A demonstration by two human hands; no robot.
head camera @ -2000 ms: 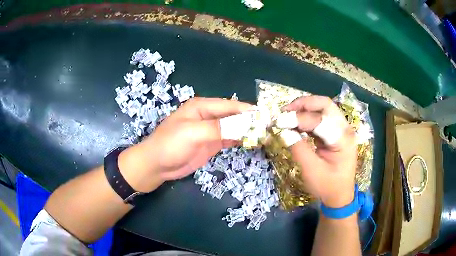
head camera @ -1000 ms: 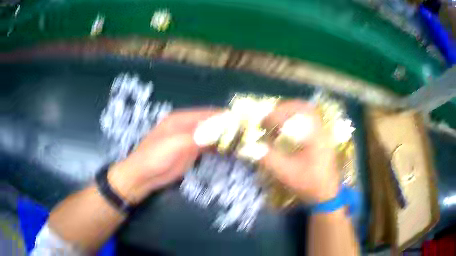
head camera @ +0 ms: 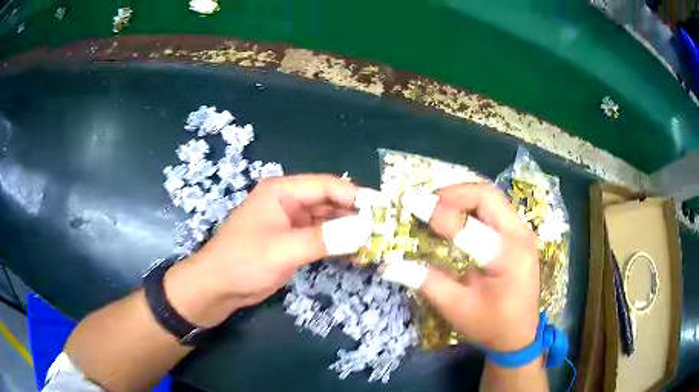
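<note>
My left hand, with white finger wraps and a black wrist band, is at the centre, its taped fingertips on a small white and gold piece. My right hand, with white wraps and a blue wrist strap, is close on the other side, fingers apart; whether it also touches the piece is unclear against the gold behind. The open clear bag of brass contacts lies under and behind my right hand. Pale housings lie in a left pile and a centre pile partly under my left hand.
A second clear bag of gold and white parts lies right of my right hand. A brown cardboard tray at far right holds a dark pen-like tool and a yellowish ring. A chipped rail borders the green belt, which carries several small pieces.
The view has shifted and is sharp again after the blur. My hands stay close together, with the right fingers more spread. Small pieces on the belt appear in different places.
</note>
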